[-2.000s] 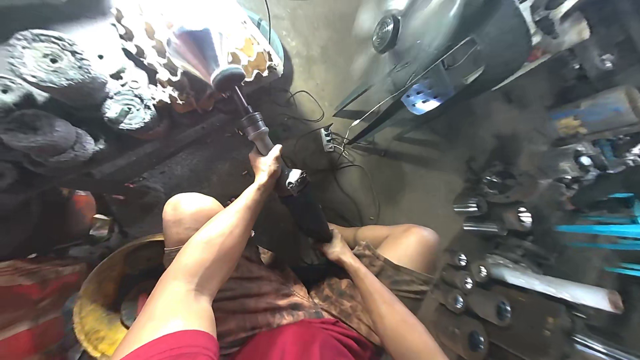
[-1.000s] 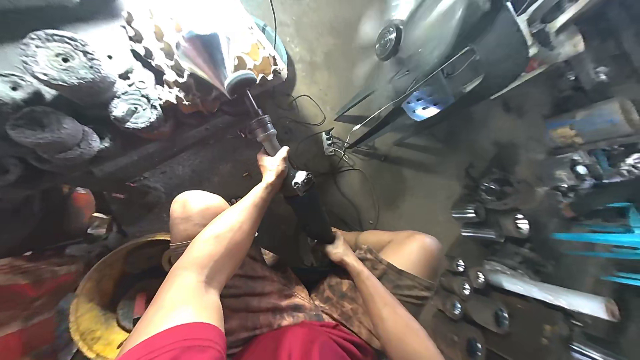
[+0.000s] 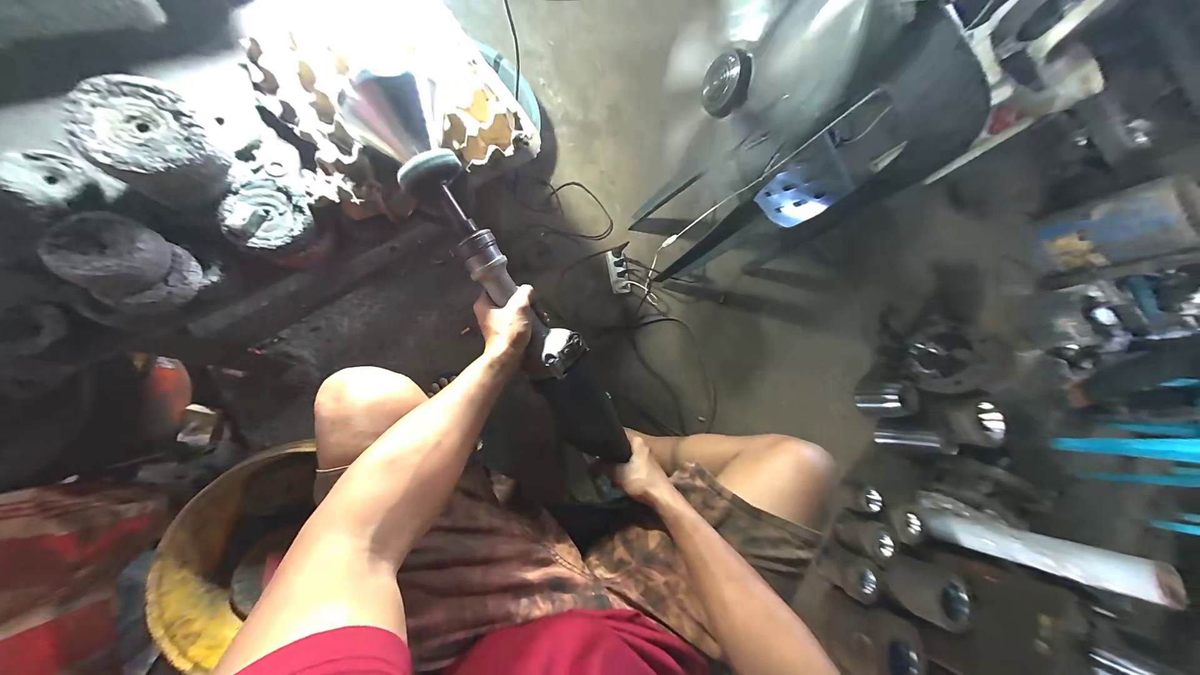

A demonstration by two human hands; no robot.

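A long power grinder with a metal neck and black body slants across my lap. My left hand is wrapped around its metal neck, and my right hand grips the rear end of the black body. A round grinding or polishing head sits at the end of the thin spindle. It touches or nearly touches a shiny metal cone at the upper left; the exact contact cannot be told. Behind the cone stands a stack of brown, scalloped pieces under bright light.
Rough grey rolls lie at the left. A power strip and loose cables are on the floor ahead. A dark machine or tank stands upper right. Metal cylinders lie lower right, a yellow tub lower left.
Since the earlier frames, the grinder's head has shifted slightly right and down relative to the shiny cone. Both hands have kept their hold on the tool.
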